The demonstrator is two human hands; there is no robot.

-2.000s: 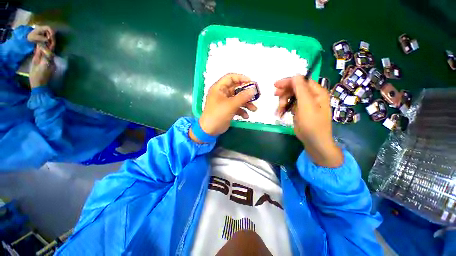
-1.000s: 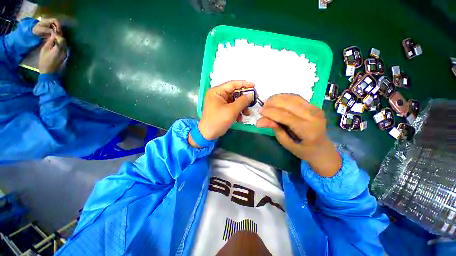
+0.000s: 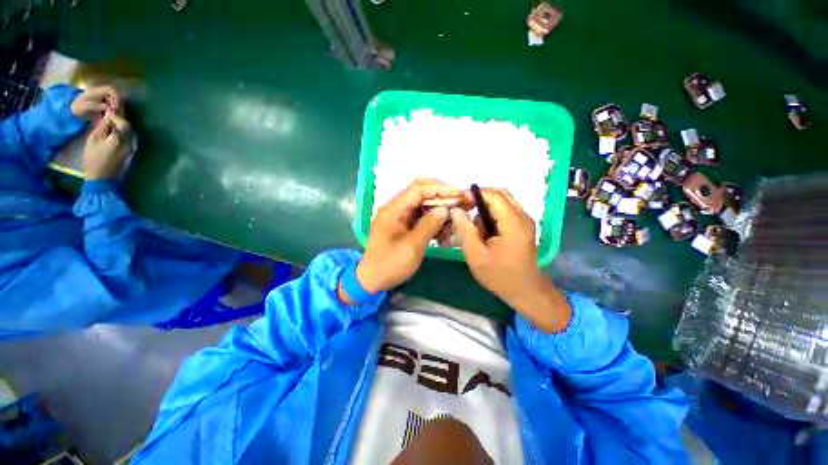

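My left hand holds a watch module between its fingers over the near side of the green plastic tray. The fingers hide most of the module. My right hand is close beside it, its fingertips at the module. It holds the dark tweezers, which point up and away from me. Whether the right fingers also grip the module I cannot tell. Small white pieces fill the tray in a loose heap.
Waiting modules lie in a cluster right of the tray, with a copper-brown part among them. Blister trays are at the far right. A grey metal upright stands behind. A neighbour's hands are at the far left.
My right hand has turned, the tweezers now pointing up, and its fingers have closed in on the module. The left hand still holds the module. The view has shifted, showing more of the upright.
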